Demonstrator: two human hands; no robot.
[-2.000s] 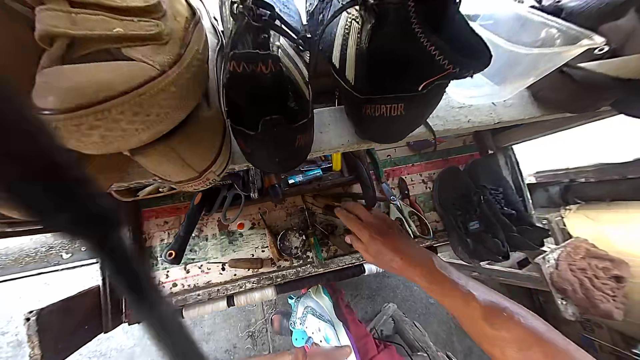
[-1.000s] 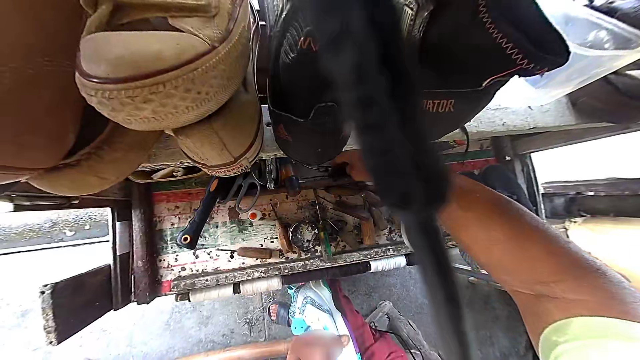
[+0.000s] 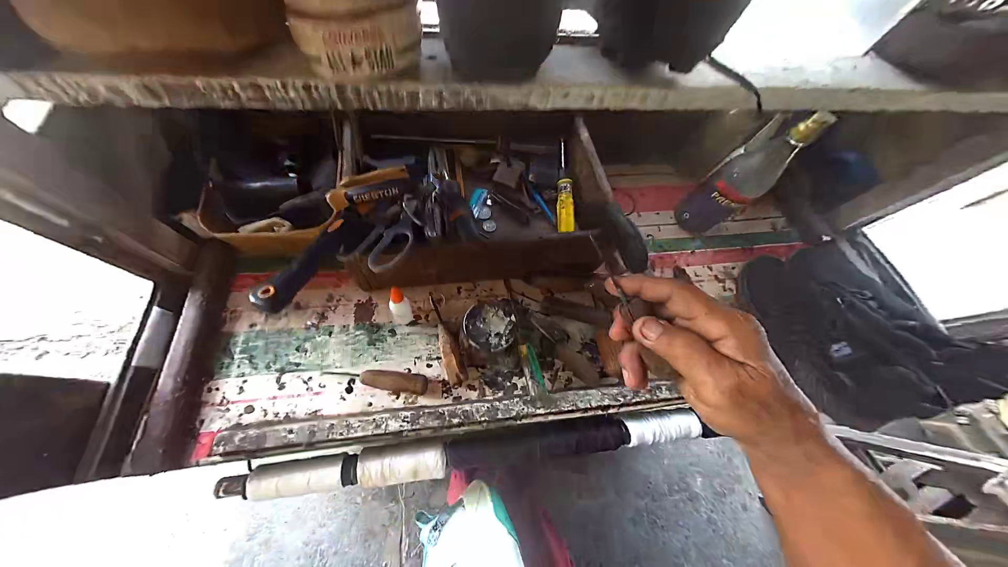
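Observation:
My right hand [image 3: 693,346] pinches a thin dark metal tool [image 3: 613,272] between thumb and fingers, above the right part of the paint-spotted bench. Its exact kind cannot be told. Left of the hand lie wooden-handled tools [image 3: 575,309], a tin of pale paste [image 3: 490,327], a green-handled tool [image 3: 533,367] and a wooden-handled awl [image 3: 394,382]. A small white bottle with an orange cap [image 3: 400,305] stands behind them. Scissors [image 3: 394,240] and a yellow-handled screwdriver [image 3: 565,203] are in the wooden tool box [image 3: 480,262]. My left hand is out of view.
A shelf edge [image 3: 504,96] bearing shoes crosses above the bench. A glass bottle [image 3: 740,177] leans at the back right, near dark shoes [image 3: 835,339]. Thread spools [image 3: 402,463] line a rod along the front edge. A white and teal shoe [image 3: 476,531] is below.
My right hand, reaching under the shelf one second ago, has come back out over the bench with the thin tool. My left hand, seen low down before, has left the view. The view has dropped lower.

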